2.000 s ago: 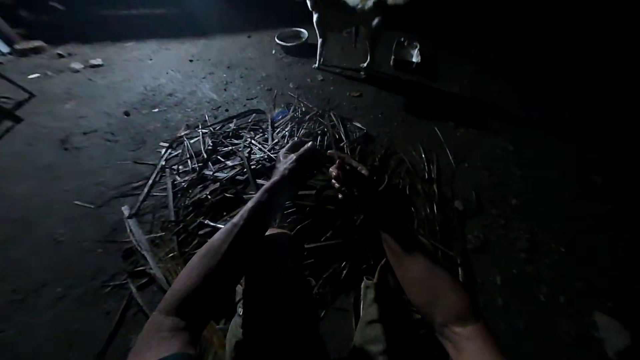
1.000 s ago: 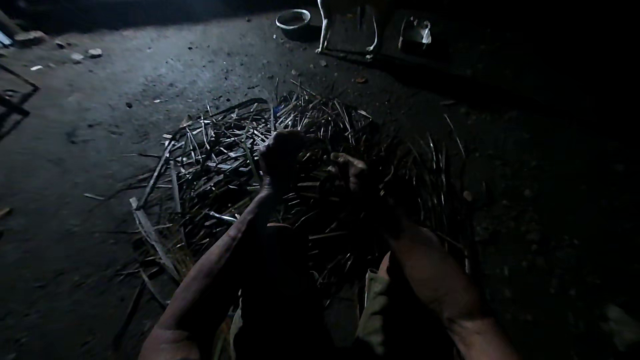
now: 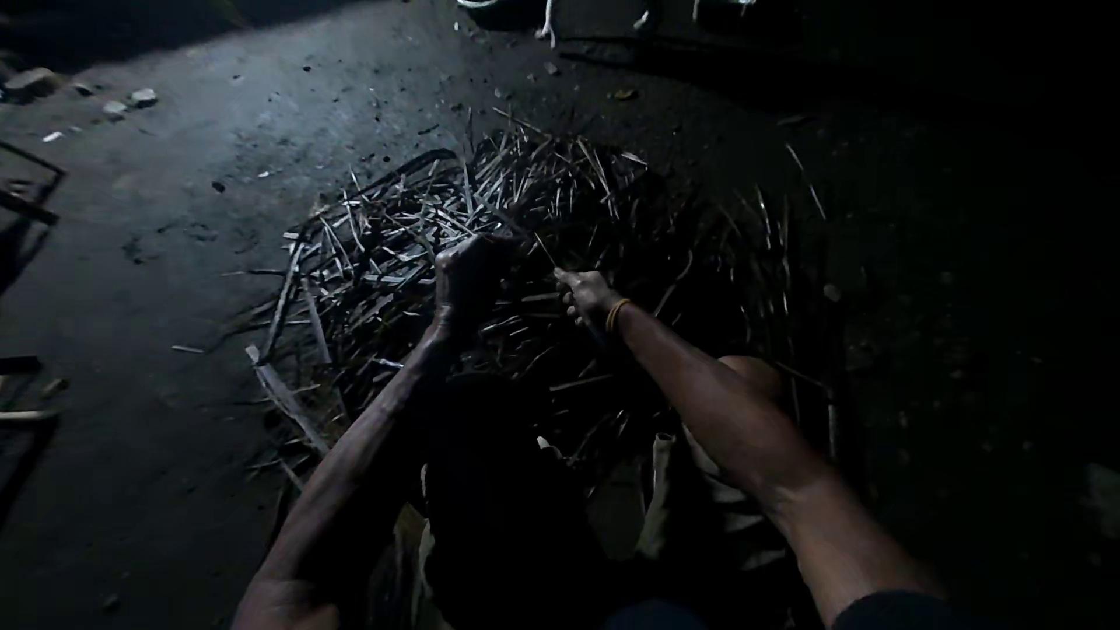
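A wide heap of thin dry sticks or split stalks (image 3: 394,236) lies on dark ground in front of my knees. Above its middle, my left hand (image 3: 472,267) is closed in a fist; shadow hides what its fingers hold. To the right, my right hand (image 3: 588,293), with an orange band (image 3: 617,315) at the wrist, pinches one end of a thin strip (image 3: 544,251). This strip slants up and left toward my left fist, but where it ends is too dark to tell.
Small stones (image 3: 143,97) lie at the upper left, and dark frame-like objects (image 3: 31,184) stand at the left edge. A basin (image 3: 503,10) and the feet of an animal (image 3: 547,31) show at the top edge. Deep shadow covers the right side.
My right hand has come out of the shadow, with its wrist band now showing. The view has tipped downward, so the basin and the animal's legs sit at the top edge.
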